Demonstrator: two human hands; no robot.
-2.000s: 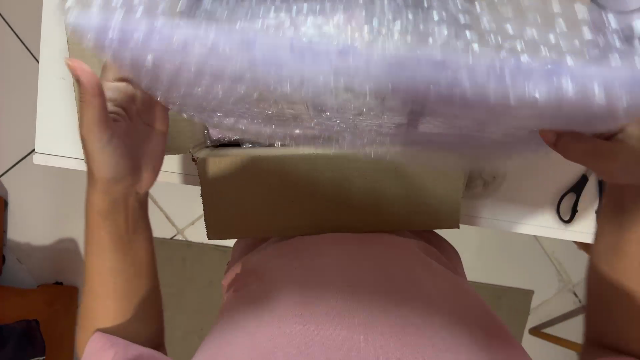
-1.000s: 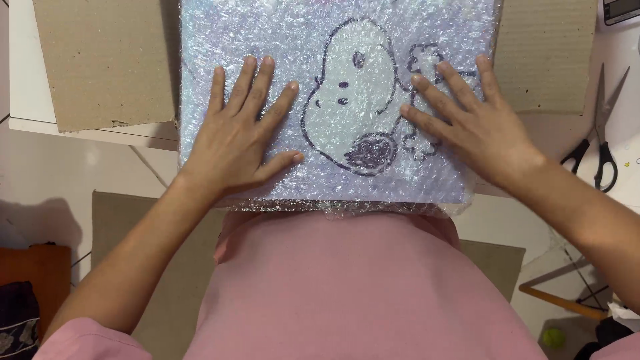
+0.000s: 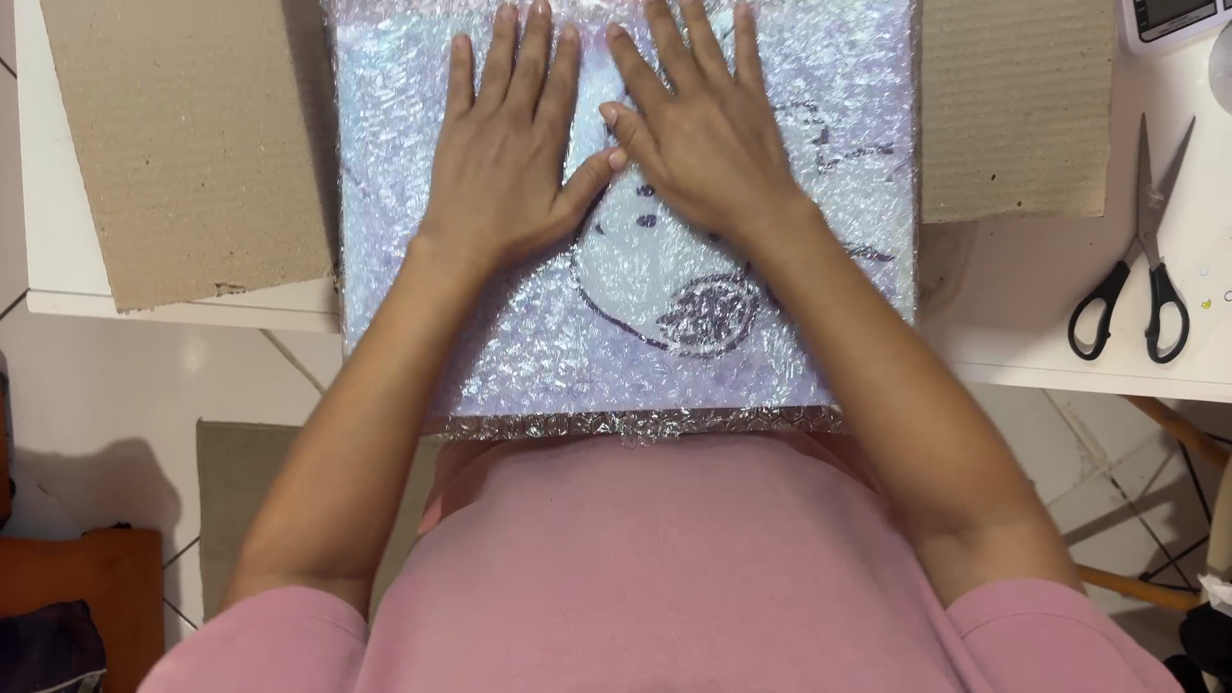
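A flat rectangular item in bubble wrap (image 3: 635,375), light purple with a cartoon dog drawing, lies before me between cardboard box flaps. My left hand (image 3: 505,159) rests palm down on its upper left part, fingers spread a little. Beside it, my right hand (image 3: 707,135) presses flat over the upper middle, covering part of the drawing. The two thumbs touch or nearly touch. The lower edge of the wrap reaches my pink shirt. What lies under the wrapped item is hidden.
Cardboard flaps (image 3: 192,154) stick out on the left and on the right (image 3: 1015,115). Black-handled scissors (image 3: 1141,250) lie spread on the white table (image 3: 1011,318), near the corner of a device with a display (image 3: 1169,19). More cardboard (image 3: 245,500) lies below on the tiled floor.
Two seconds ago the bubble-wrapped item was blurred in motion between my hands, above the box; now it lies flat. Since one second ago, both hands have slid up it and come closer together.
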